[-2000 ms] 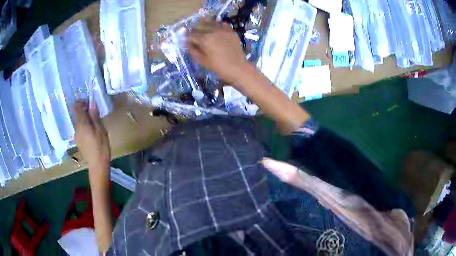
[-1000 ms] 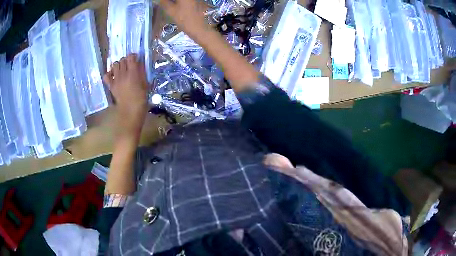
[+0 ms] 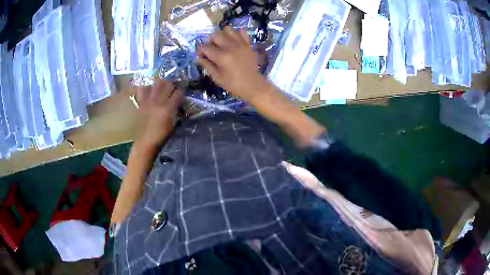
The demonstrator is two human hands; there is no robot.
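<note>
A heap of small clear poly bags (image 3: 177,40) and black cables (image 3: 258,13) lies mid-bench. My right hand (image 3: 231,59) is over the middle of the heap, fingers bent down into it; what its fingertips touch is hidden. My left hand (image 3: 160,105) is blurred at the heap's lower left edge, near the bench's front; I cannot tell if it holds anything. A long frosted plastic tray (image 3: 134,37) stands upright in view left of the heap. A slanted tray (image 3: 311,48) with parts in its hollows lies right of the heap.
Overlapping trays lie at left (image 3: 59,75) and at right (image 3: 430,43). White leaflets (image 3: 338,85) and light blue cards (image 3: 370,64) lie right of the slanted tray. Below the bench are red stools (image 3: 83,196), a green floor (image 3: 376,139) and a cardboard box (image 3: 451,207).
My left hand has moved from the upright tray down and right to the heap's lower left edge. My right hand has come back from the far side to the middle of the heap.
</note>
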